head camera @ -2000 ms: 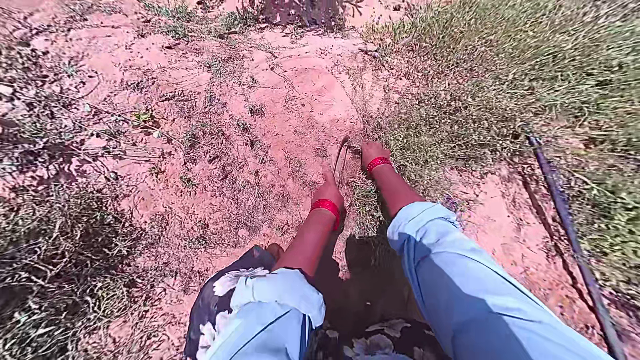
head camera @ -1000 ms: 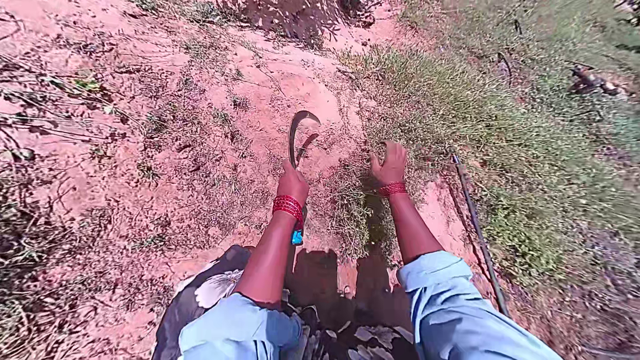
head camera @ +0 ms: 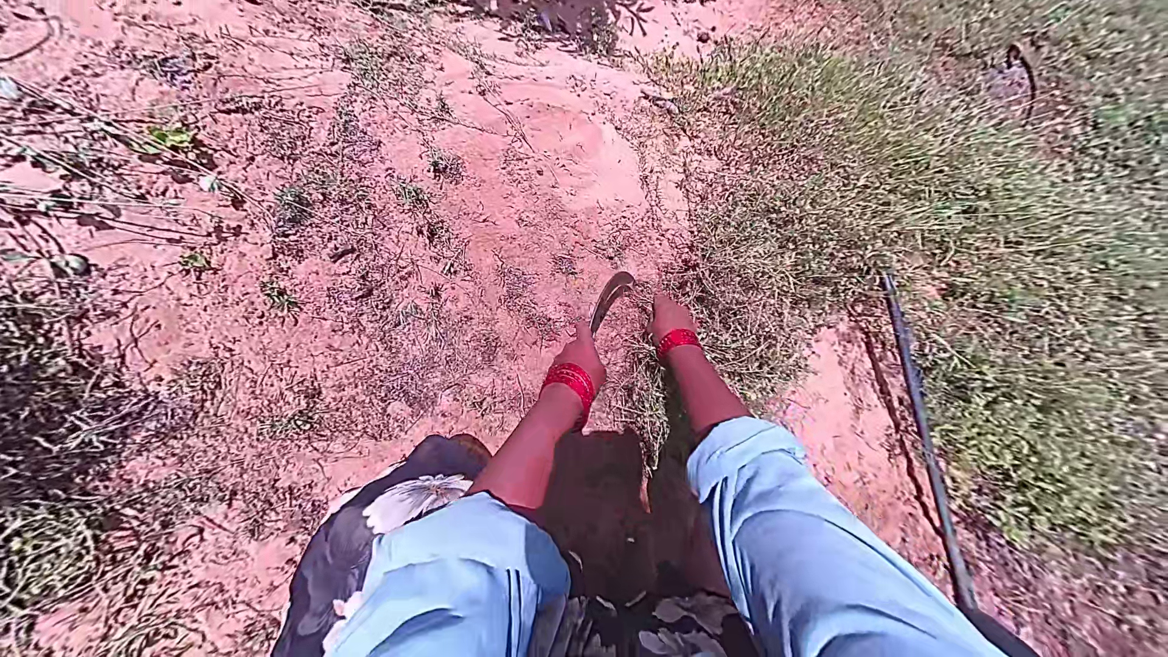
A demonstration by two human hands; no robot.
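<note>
Held in my left hand [head camera: 581, 358] is a sickle [head camera: 613, 297], its curved blade up and tilted to the right over the red soil. My right hand [head camera: 671, 318] is just right of the blade, at the edge of the low grass [head camera: 730, 301]. Its fingers point down into the stems and are partly hidden, so their grip cannot be made out. The blade tip is close to the right fingers; whether it touches any grass is unclear. Both wrists wear red bangles.
A dark pipe or hose [head camera: 922, 429] lies on the ground at the right. Denser grass [head camera: 1031, 228] spreads beyond it. Dry weeds and twigs [head camera: 64, 411] cover the left side. The hem of a dark floral garment [head camera: 401, 511] hangs near my feet.
The right hand, a second ago apart from the sickle with its thumb spread, is now close beside the blade at the grass. The blade now tilts more to the right.
</note>
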